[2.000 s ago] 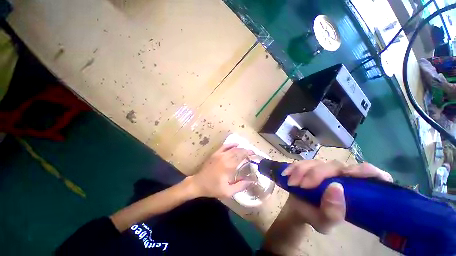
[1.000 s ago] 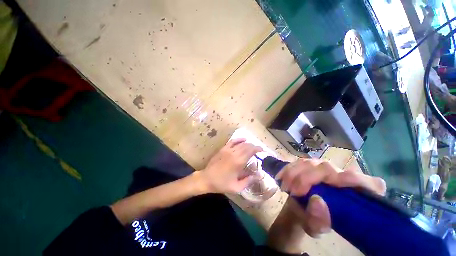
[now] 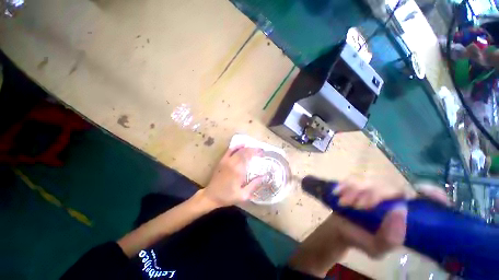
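Observation:
A round clear-looking housing (image 3: 272, 178) sits on a white plate (image 3: 238, 141) on the bench. My left hand (image 3: 234, 174) holds the housing at its left side, fingers over its rim. My right hand (image 3: 377, 210) is closed around the blue body of the electric screwdriver (image 3: 432, 227). The screwdriver's black nose points left at the housing, a little to its right and apart from it. The right hand and screwdriver are blurred. Whether a screw is on the tip cannot be seen.
The black and silver screw feeder (image 3: 328, 95) stands beyond the housing. A thin green strip (image 3: 280, 87) lies beside it. The green conveyor belt (image 3: 306, 27) runs behind, with a white disc (image 3: 358, 44) partly behind the feeder. A red stool (image 3: 41, 134) is at left. A person's hand shows far right.
The screwdriver nose was over the housing's edge and is now drawn back to the right. The left hand stays on the housing. The whole view has shifted, with the feeder nearer the centre.

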